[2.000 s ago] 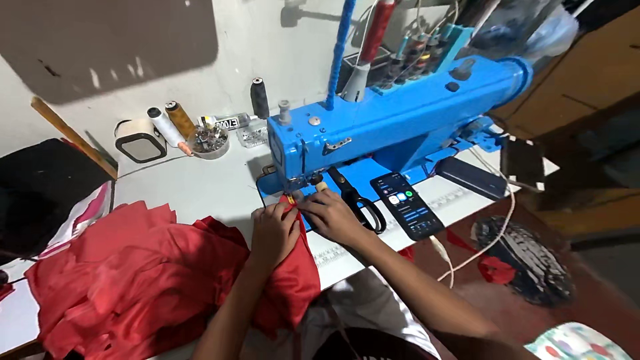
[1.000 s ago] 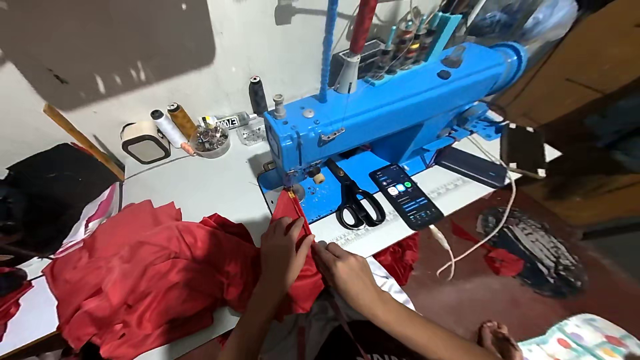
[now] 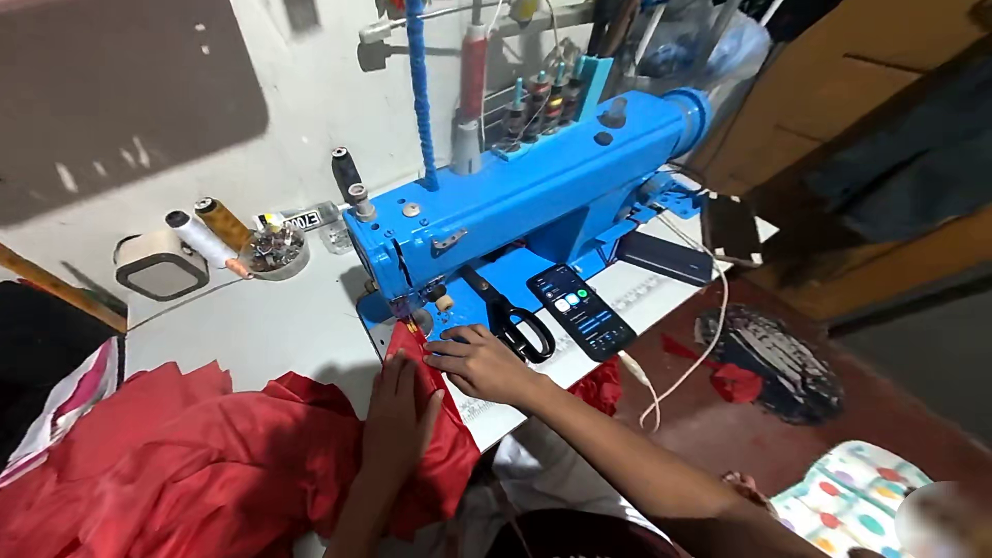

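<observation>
A blue sewing machine [image 3: 527, 201] stands on the white table, and the narrow end of a red fabric piece [image 3: 438, 473] lies under its needle area. My left hand [image 3: 403, 411] rests flat on that fabric, fingers pointing toward the presser foot. At the fabric's right edge, close to the foot, is my right hand [image 3: 484, 364], its fingers bent and slightly apart; whether they pinch the edge cannot be told. Black-handled scissors [image 3: 527, 333] lie on the machine bed just right of my right hand. A big heap of red fabric [image 3: 209, 457] spreads at the left.
A smartphone [image 3: 581, 312] with a cable lies right of the scissors, a dark case [image 3: 665, 260] beyond it. Thread spools [image 3: 203, 240], a bowl of small metal parts [image 3: 275, 252] and a beige box-like device [image 3: 163, 267] stand at the back left. Bobbins of thread [image 3: 542, 105] stand behind the machine.
My right hand has moved up from the lower fabric edge toward the presser foot, compared with a second ago. My left hand stays on the fabric. The view has shifted slightly.
</observation>
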